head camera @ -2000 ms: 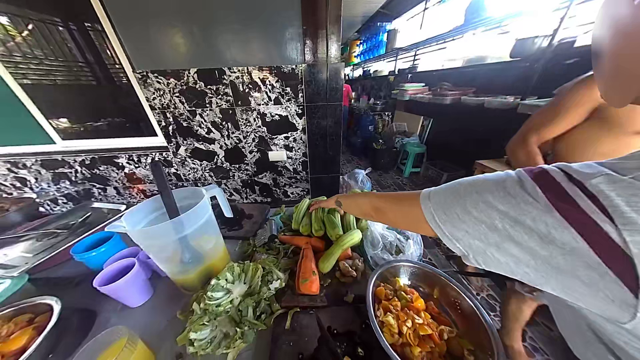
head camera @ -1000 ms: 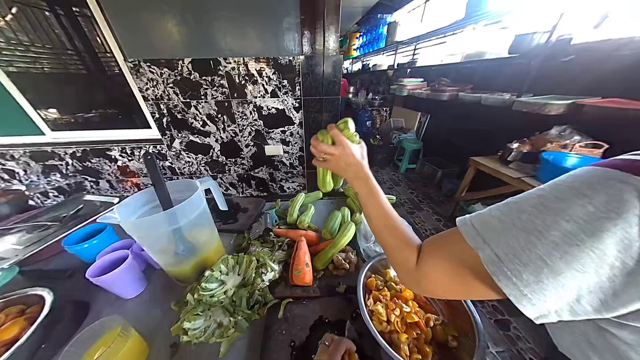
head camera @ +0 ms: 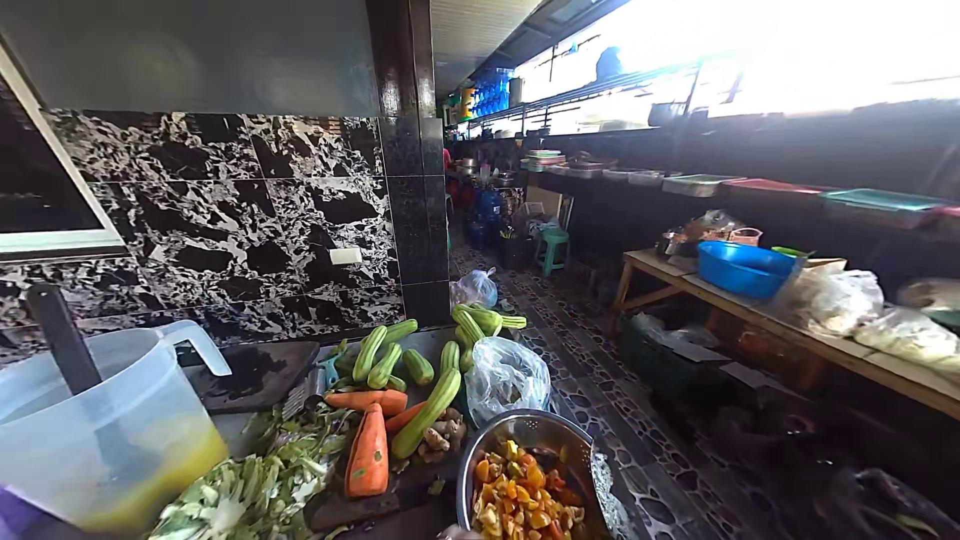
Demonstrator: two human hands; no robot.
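At the bottom edge, a sliver of what looks like my left hand (head camera: 457, 533) shows beside a steel bowl (head camera: 466, 480) of cut orange and yellow pieces; its fingers are mostly hidden. My right hand is out of view. Several ridged green gourds (head camera: 427, 412) lie behind and beside peeled carrots (head camera: 367, 454) and ginger root (head camera: 444, 436). A clear plastic bag (head camera: 508, 379) touches the gourds on the right. Shredded leafy green trimmings (head camera: 247, 487) are heaped left of the carrots. A translucent pitcher (head camera: 142, 420) holds yellow liquid and a dark-handled utensil (head camera: 64, 345).
A dark board (head camera: 251, 375) lies behind the pitcher against the marble-patterned wall. Across the patterned floor, a wooden table (head camera: 705, 296) carries a blue basin (head camera: 746, 268) and plastic bags. A green stool (head camera: 553, 249) stands farther back. Lidded containers (head camera: 697, 184) line the shelf.
The grey-sleeved arm that reached in from the right and held up gourds one second ago is gone from view. Gourds now lie beside the clear bag. The view has swung right.
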